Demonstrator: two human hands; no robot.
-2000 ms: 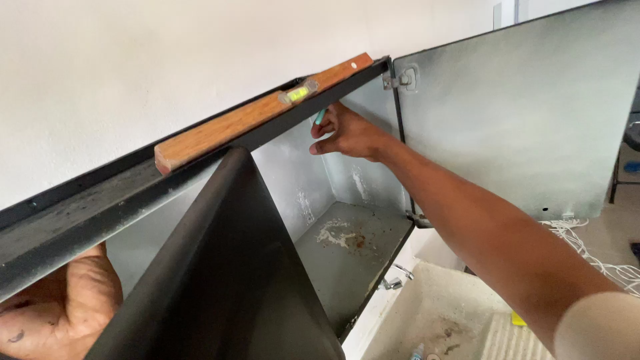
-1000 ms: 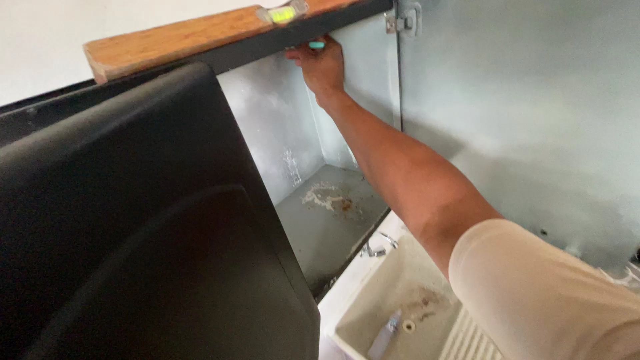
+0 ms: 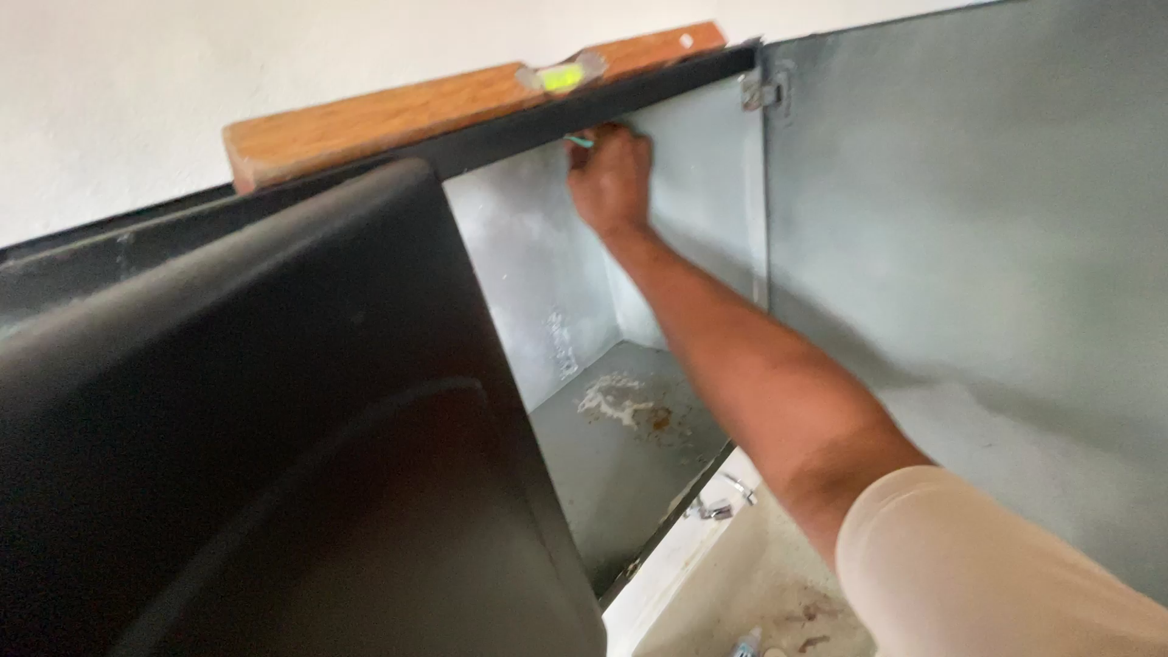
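My right hand (image 3: 613, 178) reaches inside a metal wall cabinet (image 3: 602, 474), just under its black top front edge. Its fingers are closed on a small thin teal object (image 3: 580, 141), mostly hidden by the hand; I cannot tell exactly what it is. A wooden spirit level (image 3: 392, 114) with a yellow-green vial lies along the cabinet's top, above my hand. The black cabinet door (image 3: 301, 411) stands ajar on the left and covers part of the opening. My left hand is out of sight.
At the right, a second door (image 3: 958, 210) is swung wide on a metal hinge (image 3: 762, 91). Below the cabinet are a chrome tap (image 3: 716, 507) and a stained basin (image 3: 721, 584) with a small bottle (image 3: 746, 642) in it. A pale wall (image 3: 274, 55) rises behind.
My left hand, seen at the lower left two seconds ago, is no longer visible. The right hand stays beneath the cabinet's top edge. The view has shifted.
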